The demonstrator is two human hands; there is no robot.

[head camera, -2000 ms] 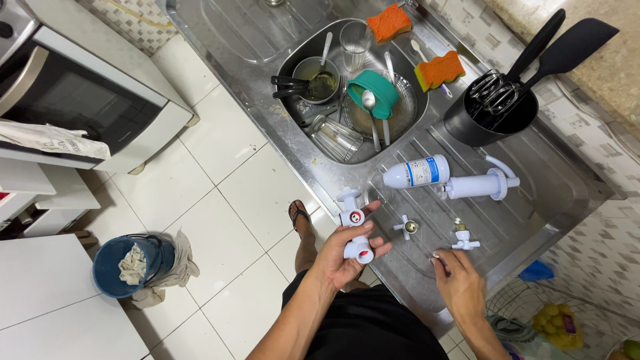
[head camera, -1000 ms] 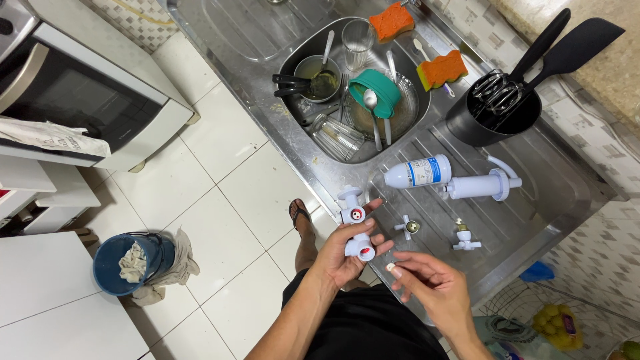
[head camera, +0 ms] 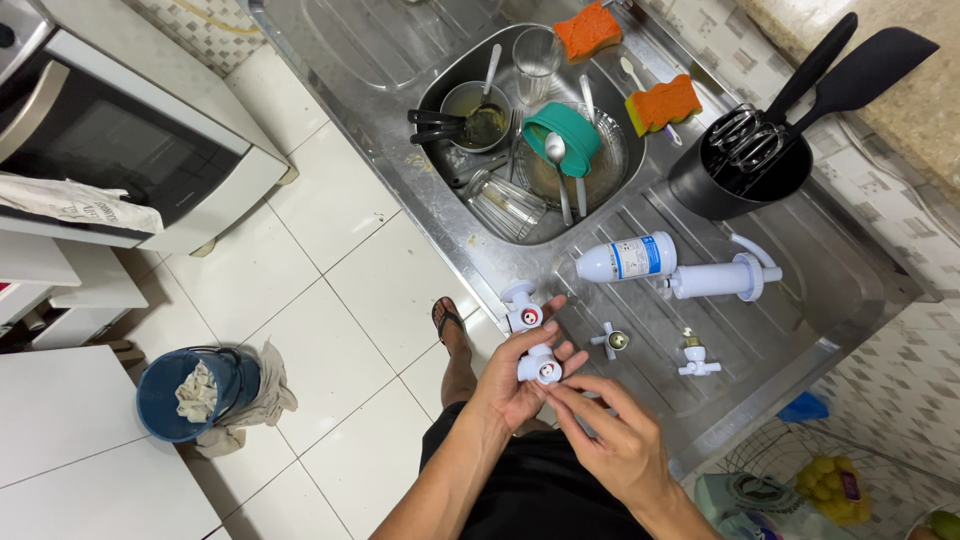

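My left hand (head camera: 517,375) holds a white plastic faucet body (head camera: 534,334) with two round openings, red and white inside, facing up. The fingertips of my right hand (head camera: 611,420) meet at its lower opening; whether they pinch something small cannot be seen. On the ribbed steel drainboard lie a cross-handled white valve piece (head camera: 614,341) and a second one with a brass stem (head camera: 697,356). Beyond them rest a white filter cartridge (head camera: 628,257) with a blue label and a white cylindrical filter housing (head camera: 716,277) with a curved spout.
The sink basin (head camera: 637,161) holds a pot (head camera: 475,116), glasses, a teal container (head camera: 566,139) and cutlery. Two orange sponges (head camera: 589,31) and a black utensil holder (head camera: 739,169) stand beyond. A blue bucket (head camera: 169,394) with cloths is on the floor, near an oven (head camera: 112,142).
My right hand has moved left from over the drainboard, near the brass-stemmed valve piece, to the lower opening of the faucet body. My left hand has kept its hold.
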